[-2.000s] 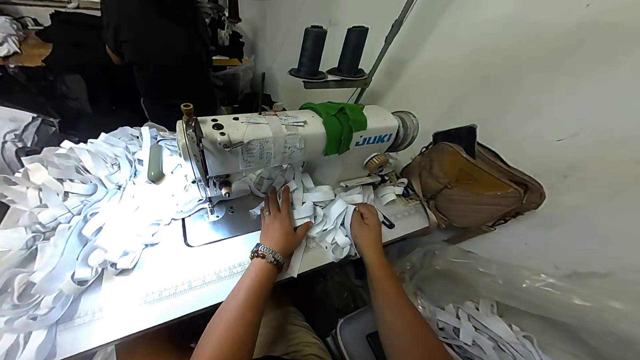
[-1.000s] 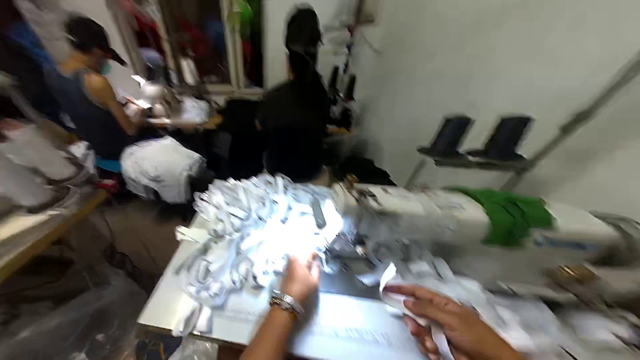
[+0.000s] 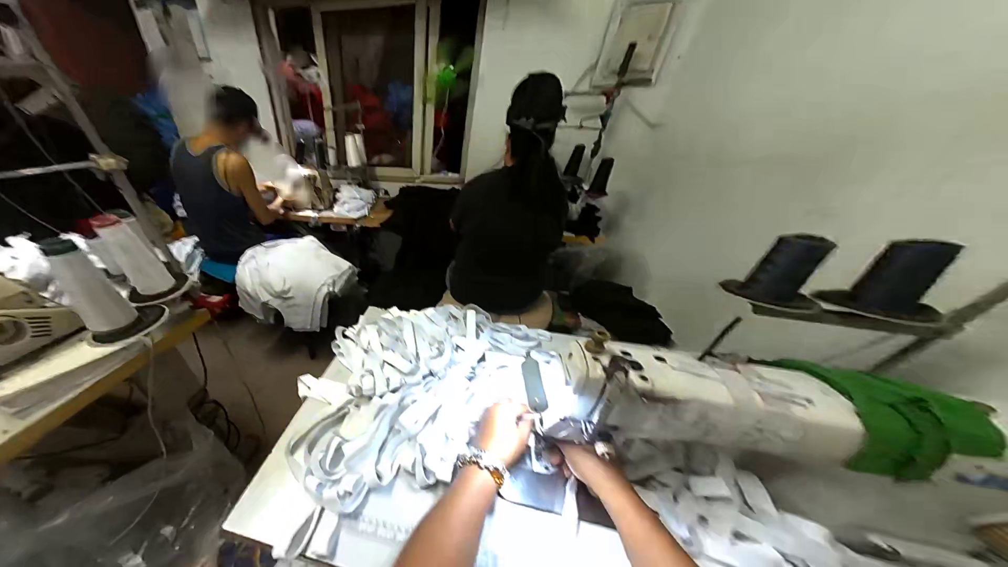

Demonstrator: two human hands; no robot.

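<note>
A white industrial sewing machine (image 3: 732, 402) stands on its pale table, a green cloth (image 3: 906, 417) draped over its arm. My left hand (image 3: 504, 431) is at the left of the needle area, beside a large heap of white fabric strips (image 3: 394, 394); glare hides what its fingers touch. Close to the needle, my right hand (image 3: 587, 465) has its fingertips at the presser foot, and a white strip (image 3: 569, 504) hangs just below them. Whether those fingers pinch the strip is unclear. More white strips (image 3: 724, 504) lie under and in front of the machine arm.
Two dark thread cones (image 3: 787, 264) stand on a rack at the right. Ahead, a person in black (image 3: 508, 220) sits close behind the table; another person (image 3: 224, 189) works at a machine farther left. White thread cones (image 3: 87, 287) stand on a left table, above plastic sheeting (image 3: 134, 488).
The view has swung left and up. My right hand, earlier holding a white strip apart from the machine head, has come to the needle area. My left hand is now close beside it.
</note>
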